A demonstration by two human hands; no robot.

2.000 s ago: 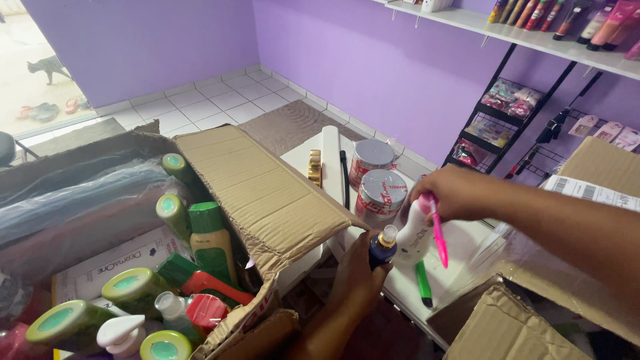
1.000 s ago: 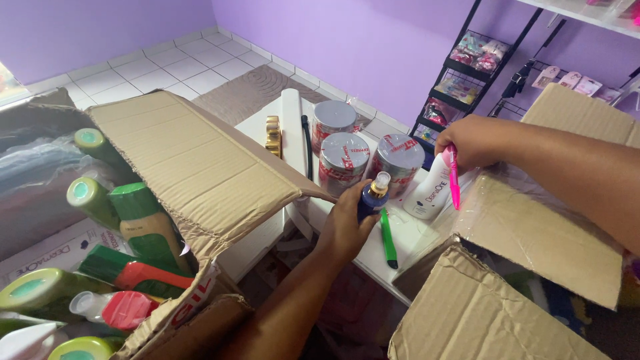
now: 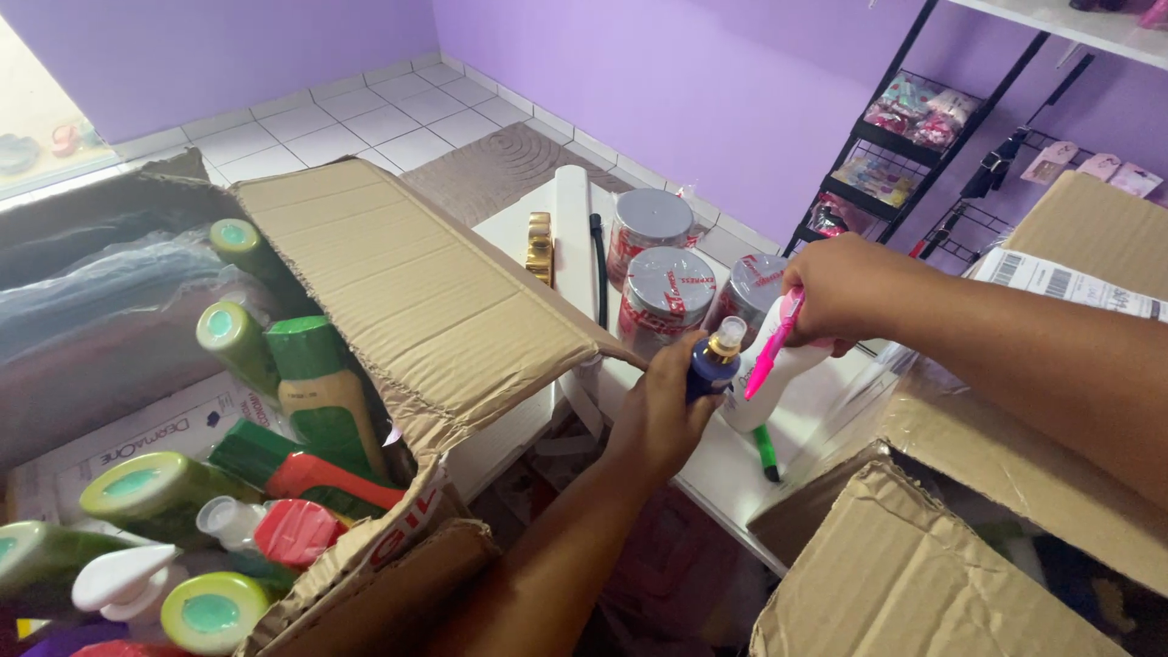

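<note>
My left hand (image 3: 664, 401) is closed around a dark blue bottle (image 3: 712, 367) with a gold collar and a clear cap, over the white table (image 3: 721, 484). In my right hand (image 3: 835, 292) are a white bottle (image 3: 748, 406) and a bright pink pen-like item (image 3: 774, 351), which lies across the bottle's front. The white bottle's base is close to the table, beside a green marker-like item (image 3: 766, 452); whether it touches the table I cannot tell. Several silver-lidded jars (image 3: 671, 281) wrapped in red-printed film stand just behind both bottles.
At left, an open cardboard box (image 3: 411, 328) holds several bottles (image 3: 319, 401) and a pump bottle (image 3: 128, 579). Another open box (image 3: 931, 566) is at lower right. Gold tape rolls (image 3: 539, 246), a long white item (image 3: 572, 237) and a black rod (image 3: 598, 265) lie behind. A black rack (image 3: 912, 146) stands beyond.
The white bottle, upright in my right hand beside the jars one second ago, now leans nearer to the blue bottle. Both hands have kept hold of their things. The view has shifted somewhat.
</note>
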